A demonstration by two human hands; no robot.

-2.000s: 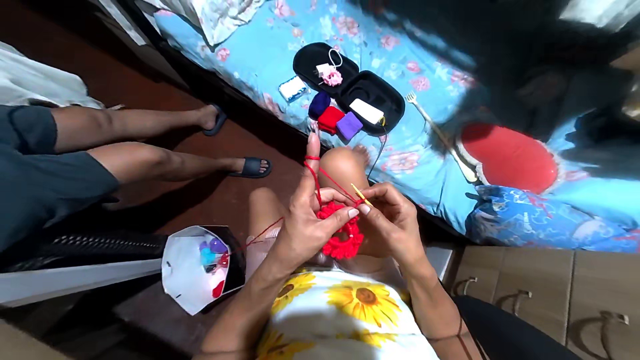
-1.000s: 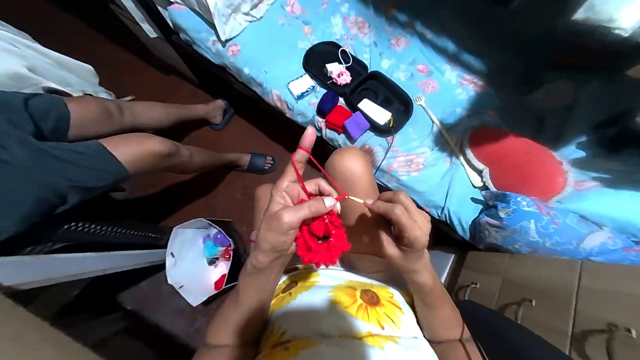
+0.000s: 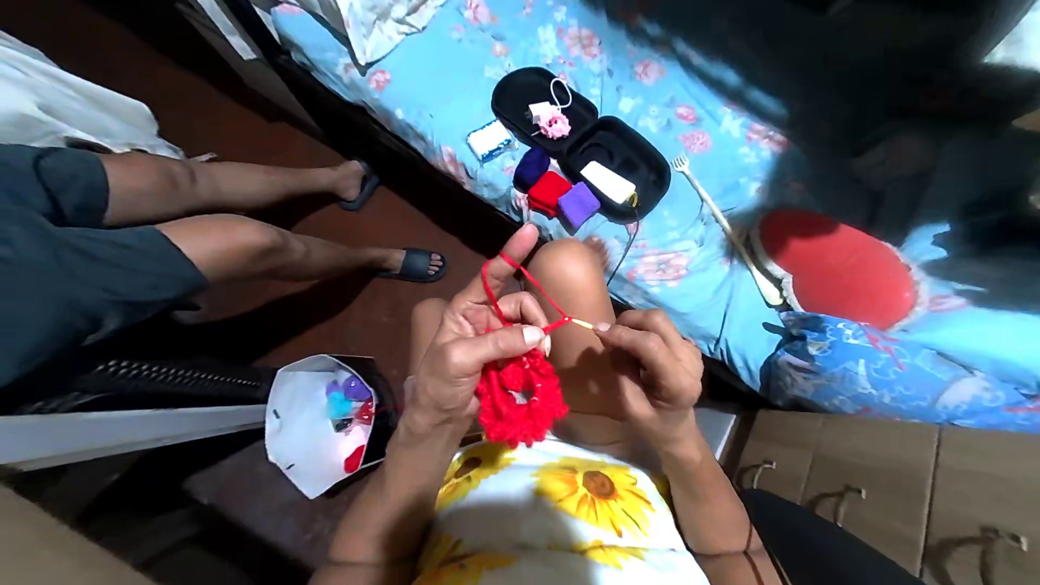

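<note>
A round red crocheted piece with a hole in its middle hangs from my left hand, pinched between thumb and fingers. Red yarn loops over the raised index finger of that hand and slants down to the tip of a gold-coloured crochet hook. The hook's other end is hidden in my right hand, whose thumb and index finger grip it. The hook's tip sits in a yarn loop, a little to the right of my left thumb.
An open black case lies on the flowered bed sheet, near red yarn and a purple block. A long back scratcher and a red cushion lie farther right. A white container stands lower left; another person's legs are at left.
Two seconds ago my right hand was close against my left with the hook slanting over the yarn; it is now farther off. The red piece hangs more openly below my left hand.
</note>
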